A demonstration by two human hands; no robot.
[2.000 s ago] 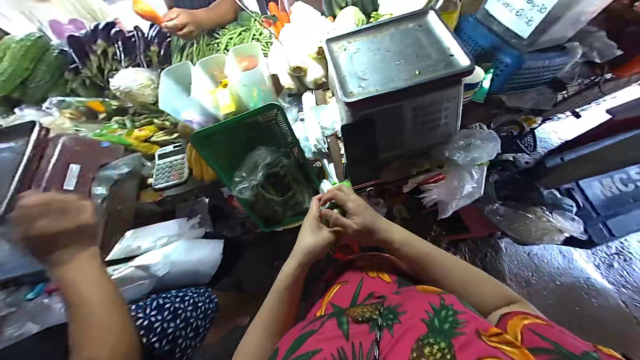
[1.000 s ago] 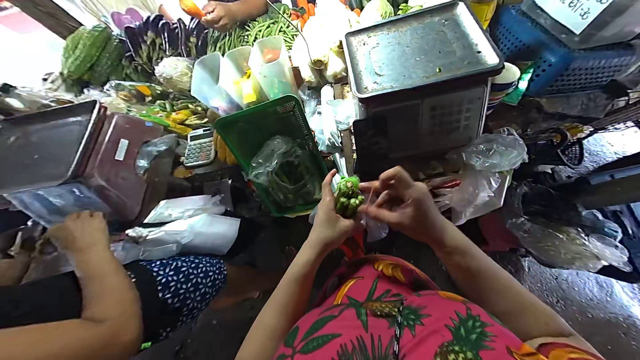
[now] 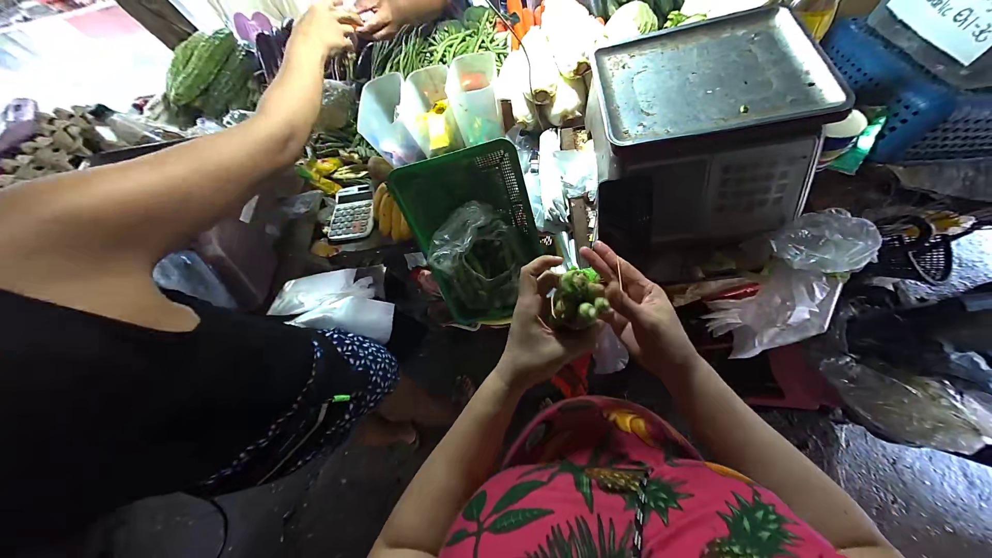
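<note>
A small bundle of green vegetables, likely okra (image 3: pixel 577 298), is upright in front of my chest, its stem ends toward me. My left hand (image 3: pixel 536 325) is wrapped around it from the left. Against its right side is my right hand (image 3: pixel 639 310), with a thin rubber band (image 3: pixel 618 271) stretched on its fingers. Just left of my hands, a green plastic basket (image 3: pixel 418 232) holds a clear plastic bag (image 3: pixel 473 240) with dark green contents.
A weighing scale with a metal tray (image 3: pixel 713 70) stands ahead on the right. Beyond the basket are clear plastic containers (image 3: pixel 430 108), a calculator (image 3: pixel 351 213) and heaped vegetables. Plastic bags (image 3: pixel 798 294) lie at the right. A person in black (image 3: pixel 93 387) reaches across at the left.
The person at the left has moved from beside the brown scale and now stretches an arm forward toward another person's hand. The bundle has stayed in my left hand; a band now shows on my right fingers.
</note>
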